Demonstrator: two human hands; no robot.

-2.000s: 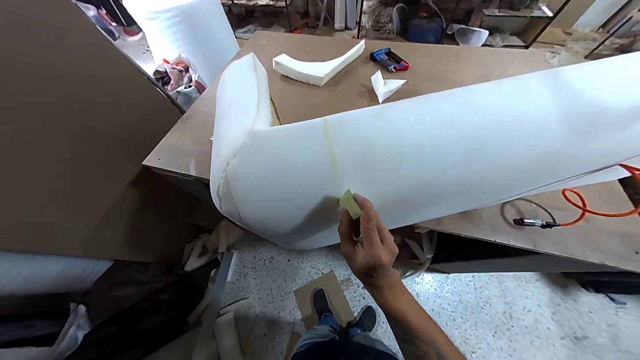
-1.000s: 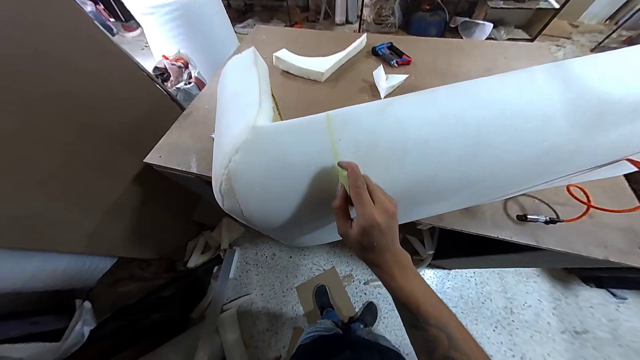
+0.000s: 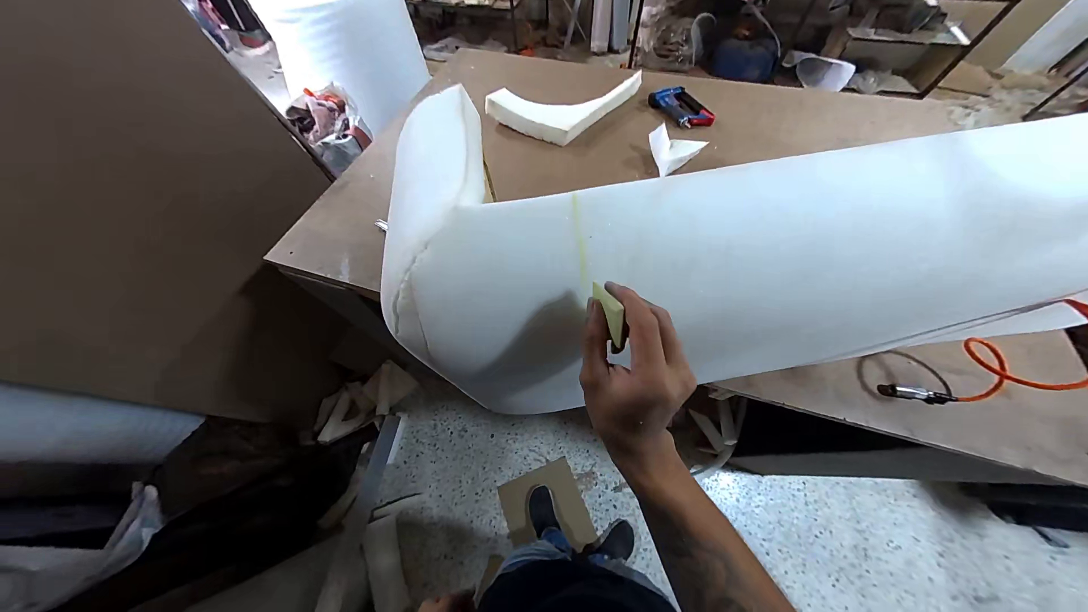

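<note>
My right hand (image 3: 639, 361) pinches a flat yellow-green piece of chalk (image 3: 609, 314) between thumb and fingers, close over the white padded upholstery piece (image 3: 765, 246). A faint yellow line (image 3: 580, 234) runs down that padding from its far edge towards the chalk. The piece bends at its left end, where a ragged seam shows. Just a small part of my left hand (image 3: 448, 602) is visible at the bottom edge; whether it holds anything is hidden.
On the brown worktable (image 3: 544, 72) lie a curved foam offcut (image 3: 561, 115), a folded white scrap (image 3: 673, 151) and a blue and red staple gun (image 3: 681, 107). An orange air hose (image 3: 1003, 370) with a metal fitting lies at right. Offcuts (image 3: 365, 399) litter the floor.
My right hand first moved up the padding, then came back down a little with the chalk. The yellow line reaches lower than two seconds ago. Part of my left hand has come into view.
</note>
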